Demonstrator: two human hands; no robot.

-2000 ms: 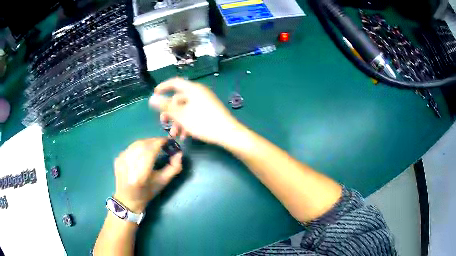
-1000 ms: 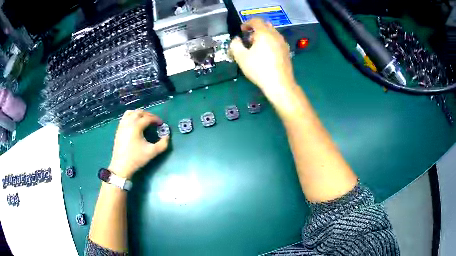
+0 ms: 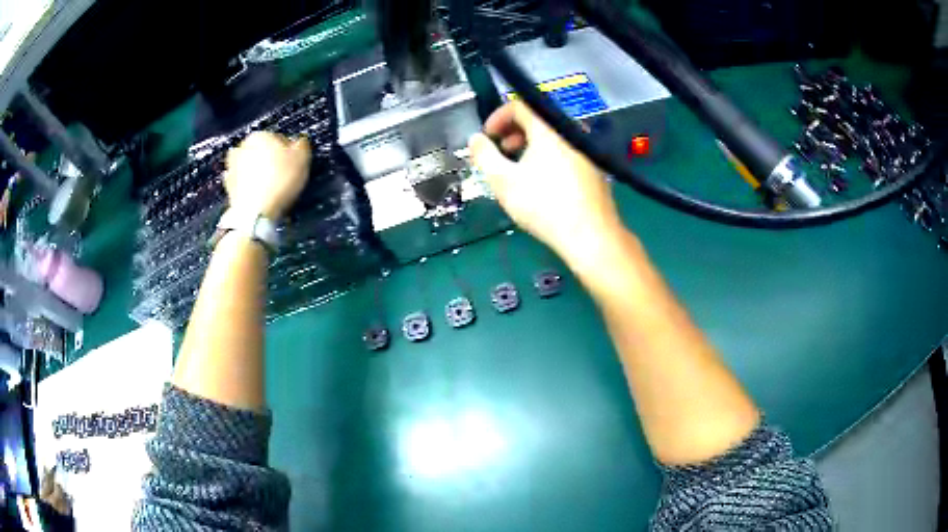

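Note:
Several small round-cornered parts [image 3: 459,311] with dark centre holes and thin leads lie in a slanting row on the green mat [image 3: 582,416]. My left hand [image 3: 266,177] is over the clear component trays [image 3: 301,249], which hold rows of dark parts; its fingertips are hidden, so I cannot tell whether it holds anything. My right hand [image 3: 541,171] is raised between the metal benchtop unit [image 3: 416,120] and the grey box [image 3: 613,88], fingers curled and thumb near the forefinger; something dark shows between them, but I cannot tell what.
A black handheld tool with silver tip [image 3: 795,185] and a thick black cable [image 3: 717,215] lie at right. Beyond them is a heap of dark parts [image 3: 863,125]. A white sheet [image 3: 114,400] with small parts is at left, and a pink bottle [image 3: 71,278] at far left.
The row of small parts now lies on the mat. My left hand has left its left end and moved up over the trays. My right hand stays near the grey box. The view has shifted.

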